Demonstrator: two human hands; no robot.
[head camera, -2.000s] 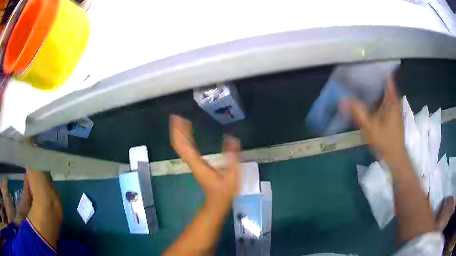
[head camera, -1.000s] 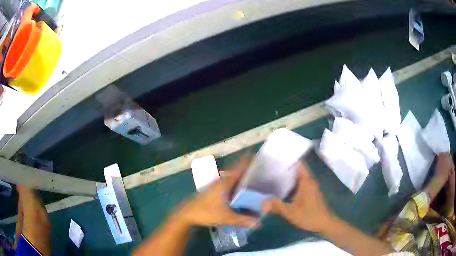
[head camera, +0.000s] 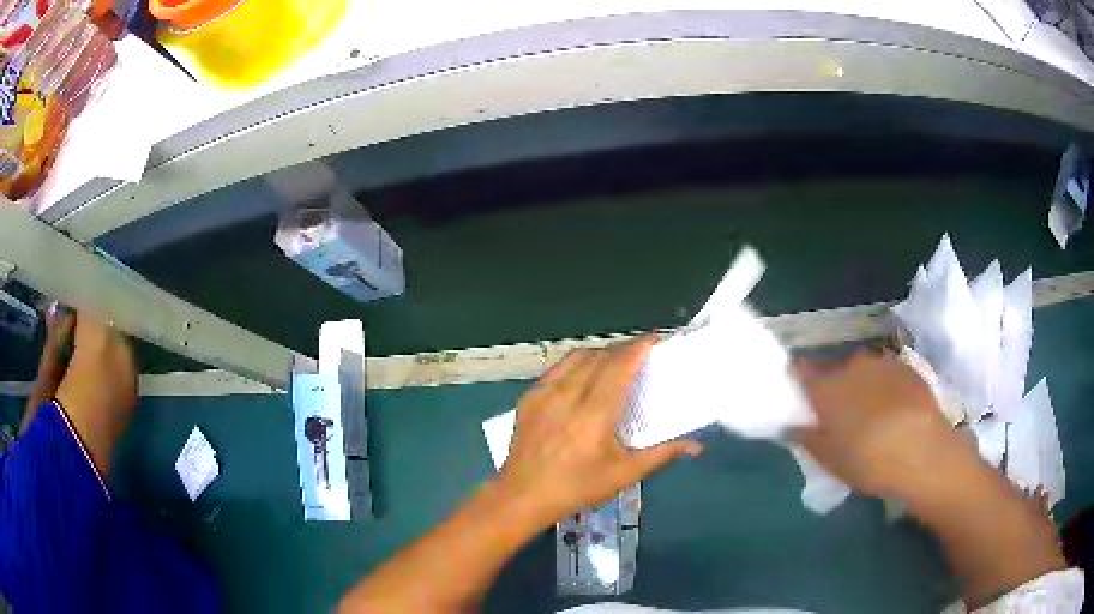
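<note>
My left hand (head camera: 582, 420) is around a white retail carton (head camera: 672, 390) with a ribbed-looking side, held above the green bench. My right hand (head camera: 870, 420) grips a white wrapped product (head camera: 750, 372) at the carton's right end; the two touch, and how far it is inside is hidden. Another pale blue carton (head camera: 596, 546) lies on the bench below my left hand, partly hidden by it. A further blue and white carton (head camera: 322, 444) with a raised end flap lies to the left. Wrapped products (head camera: 960, 318) are piled at right.
A carton (head camera: 348, 254) sits on the dark green belt beyond the pale rail (head camera: 456, 366); another (head camera: 1068, 198) is at far right. A paper slip (head camera: 196, 463) lies left. A person's blue sleeve (head camera: 72, 516) is at left. A yellow-orange tub (head camera: 258, 42) stands on the white shelf.
The carton in my hands has tilted towards the right and my right hand has left it to take a wrapped product. The view has shifted, with the tub now partly cut off.
</note>
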